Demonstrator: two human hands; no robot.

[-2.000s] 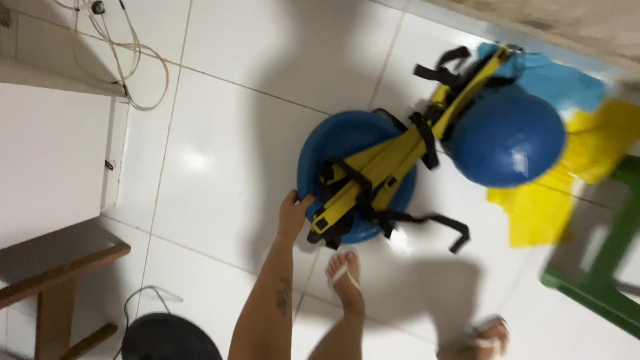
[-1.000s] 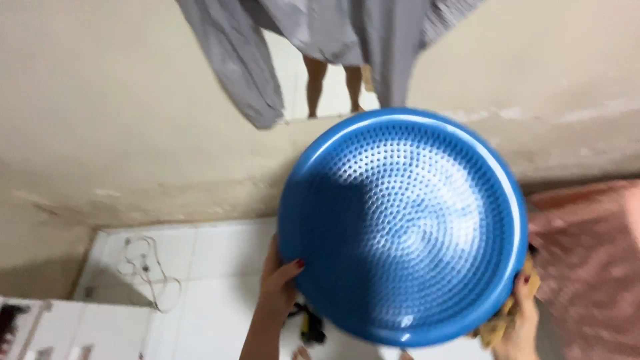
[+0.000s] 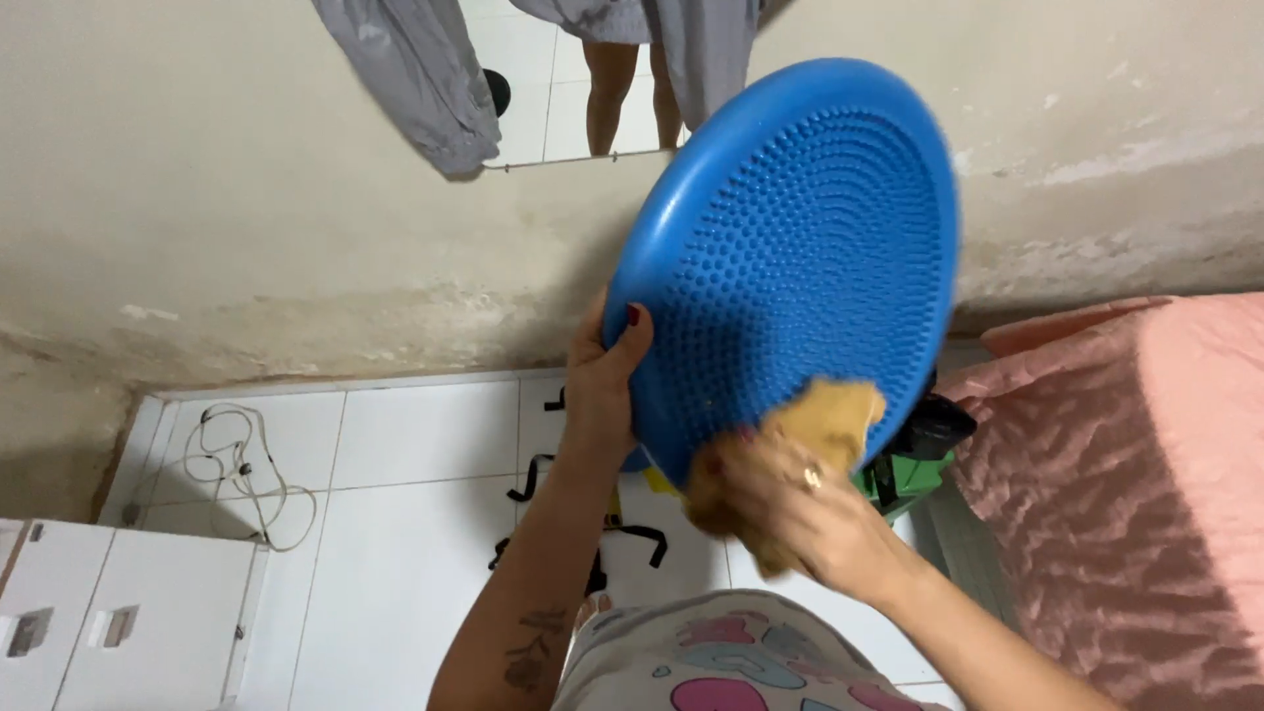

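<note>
A round blue balance disc (image 3: 790,247), its face covered in small bumps, is held up tilted before the wall. My left hand (image 3: 607,380) grips its left edge, the thumb on the face and the fingers behind. In my right hand (image 3: 790,504) is a yellowish-brown cloth (image 3: 834,420), pressed against the lower part of the bumpy face. The right hand is a little blurred, and it hides part of the disc's lower rim.
Black straps (image 3: 637,538) with yellow parts lie on the tiled floor below. A coiled cable (image 3: 242,469) is at the left, near a white cabinet (image 3: 148,612). To the right are a green object (image 3: 913,479) and a pink-covered bed (image 3: 1106,444). Grey clothing (image 3: 425,89) hangs by a mirror (image 3: 533,89).
The disc has turned from nearly face-on to a steeper tilt. My right hand has moved from its right edge onto the lower face with the cloth. Earlier, my left hand reached to the straps on the floor.
</note>
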